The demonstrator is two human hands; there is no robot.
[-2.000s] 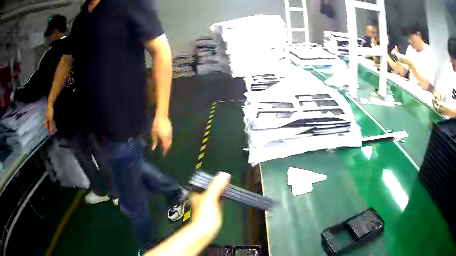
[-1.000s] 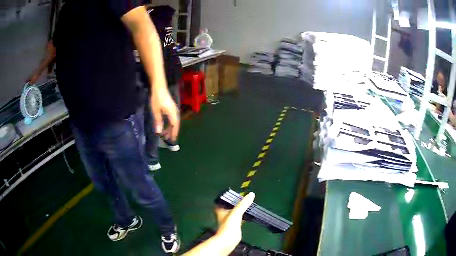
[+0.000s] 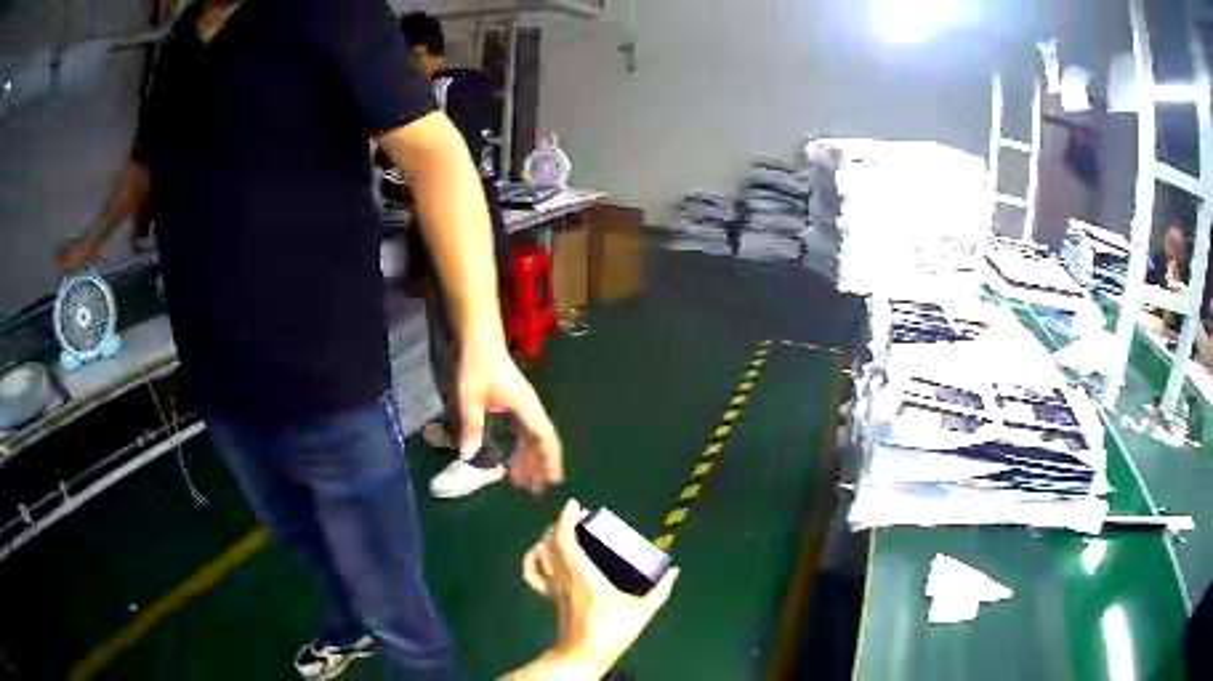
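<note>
My left hand [image 3: 599, 599], bare, is at the bottom centre, over the floor beside the bench. It is closed around a stack of dark phone frames [image 3: 623, 551], with the thumb on the right side and fingers on the left. The stack is tilted, its pale top end showing; most of its length is hidden. My right hand is not in view.
A standing person [image 3: 266, 226] is close on the left, with a lowered hand [image 3: 512, 419] just above my stack. The green bench [image 3: 905, 612] at right bears white scrap [image 3: 964, 589] and piled white trays [image 3: 978, 459].
The view has swung left, and the belt phone frame has left the picture. The held stack has turned from lengthwise to nearly end-on. The other person's hand has come closer to it.
</note>
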